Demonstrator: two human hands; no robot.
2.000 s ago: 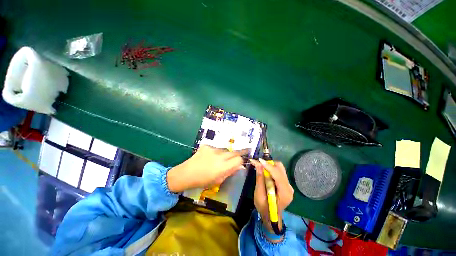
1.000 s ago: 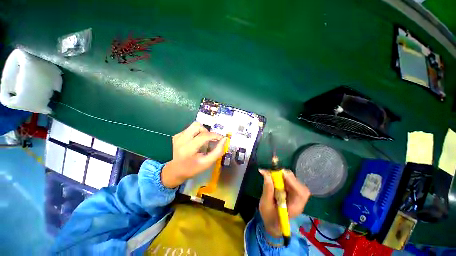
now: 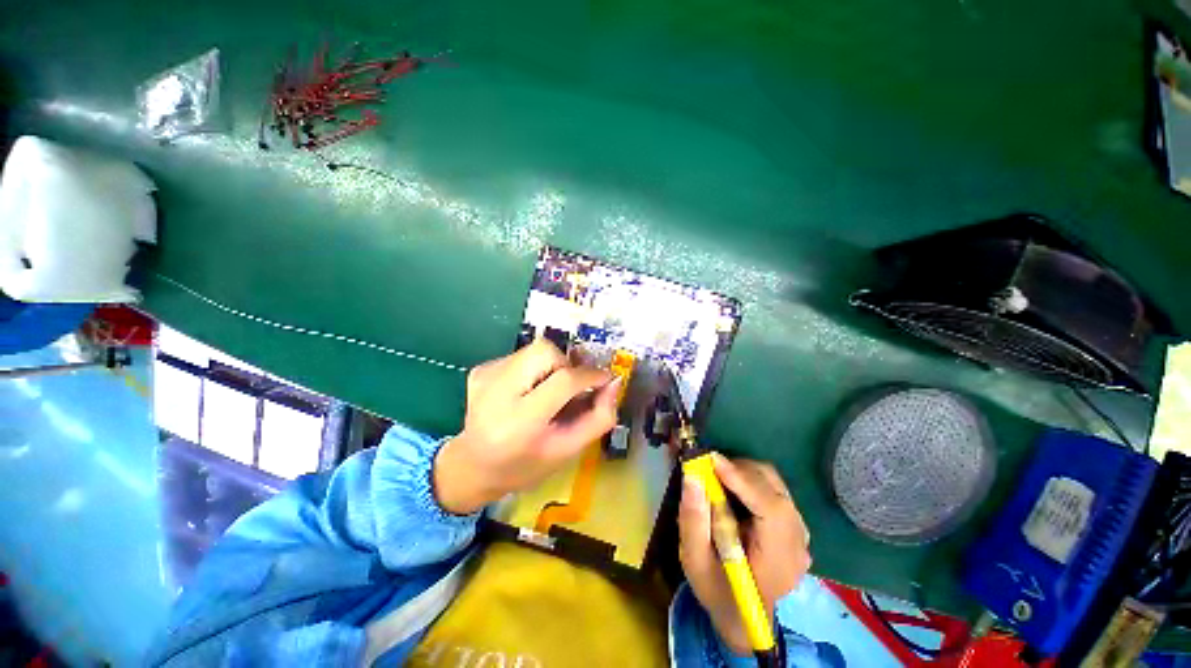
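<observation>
The open tablet unit lies on the bench in front of me, its circuit board at the far end and an orange flex cable across its lower part. My right hand holds the soldering iron by its yellow handle, the tip over the board's near edge. My left hand is over the tablet's left side, fingertips pinched near the flex cable. Thin solder wire runs from the white roll to my left hand. What lies between the fingertips is too small to tell.
Red wired parts and a clear plastic bag lie at the back left. A black fume fan, a grey round disc and a blue soldering station stand right. A tray of white rectangles is beside the bench, lower left.
The view has shifted. The iron has moved from the tablet's right side to over its board. My left hand has left the iron's tip area and is now by the flex cable.
</observation>
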